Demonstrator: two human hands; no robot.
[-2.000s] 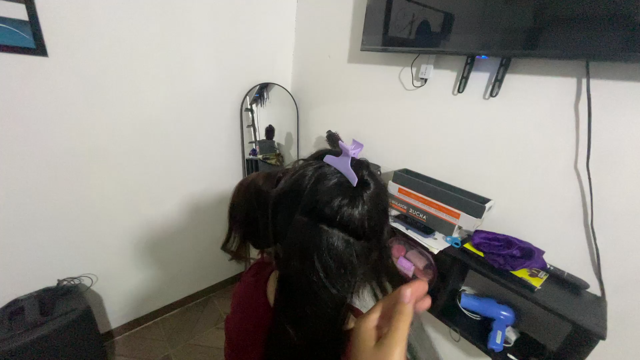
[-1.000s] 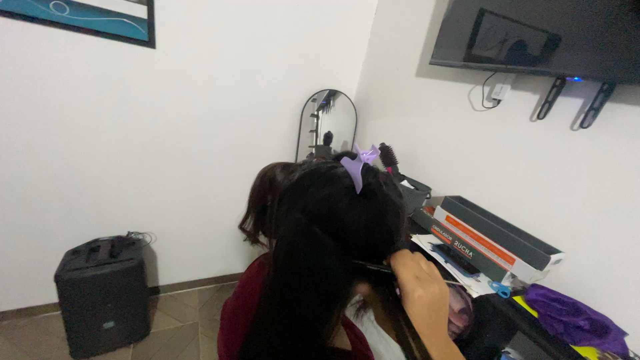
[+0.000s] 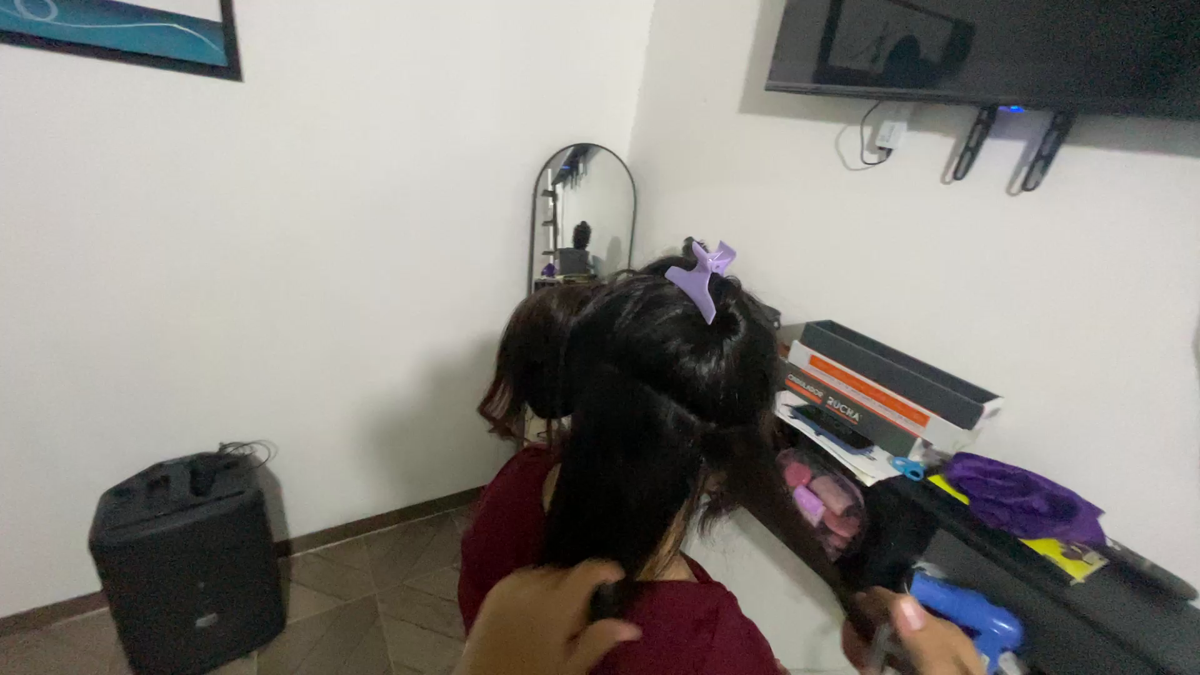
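A person in a dark red top [image 3: 694, 623] sits facing away, with long dark hair [image 3: 628, 459] parted at the back. A lilac butterfly hair clip [image 3: 698, 277] pins the upper hair at the crown. At the bottom centre my left hand [image 3: 553, 619] grips the ends of the hair hanging down the back. My right hand [image 3: 905, 633], lower right, holds a section drawn out and down to the right, along with a small greyish object too blurred to name.
A black shelf unit [image 3: 1012, 553] on the right bears long boxes [image 3: 872, 403], a purple cloth [image 3: 1022, 497] and a clear bag of pink rollers [image 3: 825, 502]; a blue hair dryer [image 3: 966, 609] lies inside. A black speaker [image 3: 187, 562] stands left. Behind are another head of hair [image 3: 539, 352] and an arched mirror [image 3: 586, 216].
My left hand has come into view, gripping the back hair. My right hand has moved from beside the head down and outward, with a section of hair stretched from it.
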